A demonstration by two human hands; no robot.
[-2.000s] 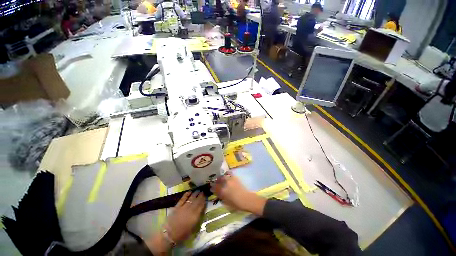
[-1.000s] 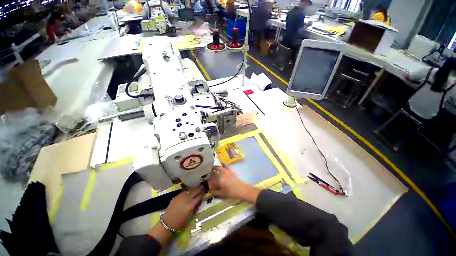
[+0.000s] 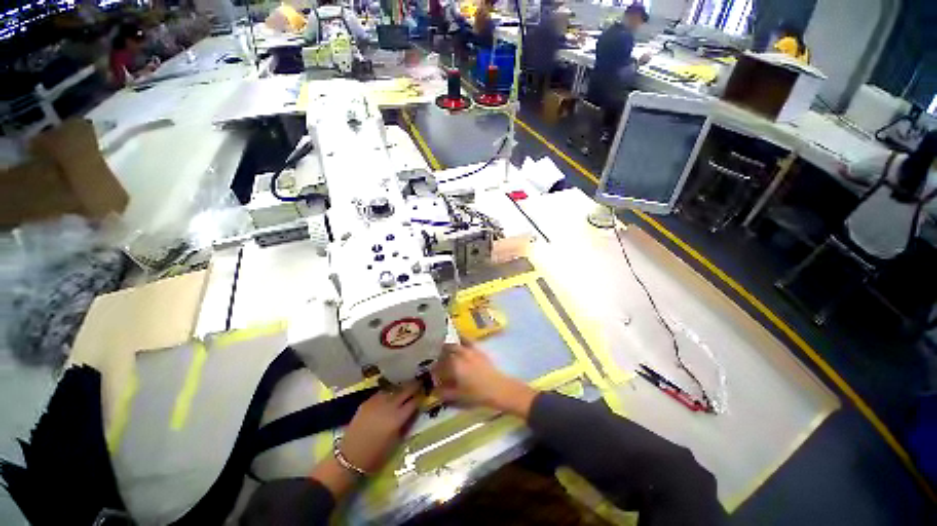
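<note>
A black strap (image 3: 313, 419) runs from under the white sewing machine head (image 3: 396, 308) to the left and curves down the table. My left hand (image 3: 378, 426), with a bracelet at the wrist, presses on the strap end just below the head. My right hand (image 3: 475, 378) is beside it, its fingertips together at the strap end under the needle area. The fingertips and the clamp there are partly hidden by the head and blurred. A shiny metal bed plate (image 3: 411, 501) lies nearest me.
A jagged black bundle (image 3: 62, 452) lies at the left edge. A yellow block (image 3: 479, 317) is right of the head. Red-and-black snips (image 3: 673, 390) and a cable lie at right, below a screen (image 3: 654, 152) on a stand. Plastic bags (image 3: 62, 293) and a cardboard box (image 3: 62, 177) are far left.
The view has shifted slightly. My left hand has moved a little relative to the strap end since the oldest frame and its fingers look closer together. Both hands stay under the head.
</note>
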